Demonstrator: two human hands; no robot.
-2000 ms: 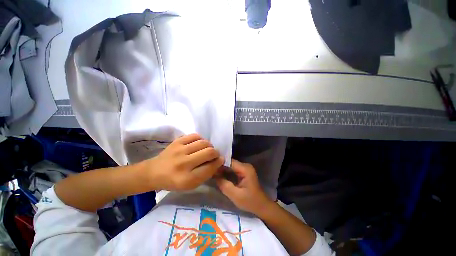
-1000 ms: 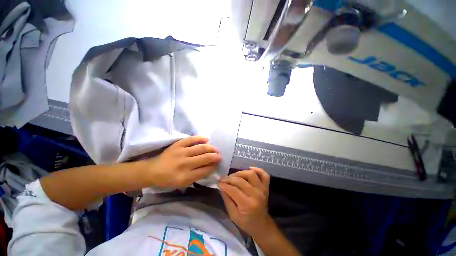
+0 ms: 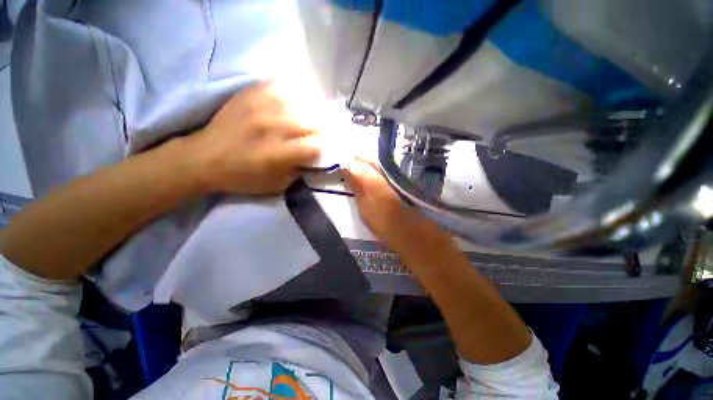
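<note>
The light grey garment panel point(image 3: 168, 55) lies over the table at the left and hangs over its front edge. A dark grey panel point(image 3: 328, 246) shows under it at the front. My left hand point(image 3: 262, 141) presses on the pale cloth beside the needle area, fingers bent. My right hand point(image 3: 374, 191) pinches the cloth edge near the presser foot area; its fingertips are partly lost in glare. The sewing machine head point(image 3: 469, 70) fills the upper right, very close. The needle is hidden by glare.
A shiny curved metal guard point(image 3: 500, 234) looms at the right. Dark cut pieces point(image 3: 512, 176) lie under the machine arm. The ruled grey table edge point(image 3: 508, 273) runs across the front. Dark red snips point(image 3: 632, 263) lie at the right edge. A blue bin point(image 3: 152, 336) shows below.
My view has moved much closer to the machine head. Both hands have moved with the cloth from the table's front edge to the needle area. The dark panel now shows at the front.
</note>
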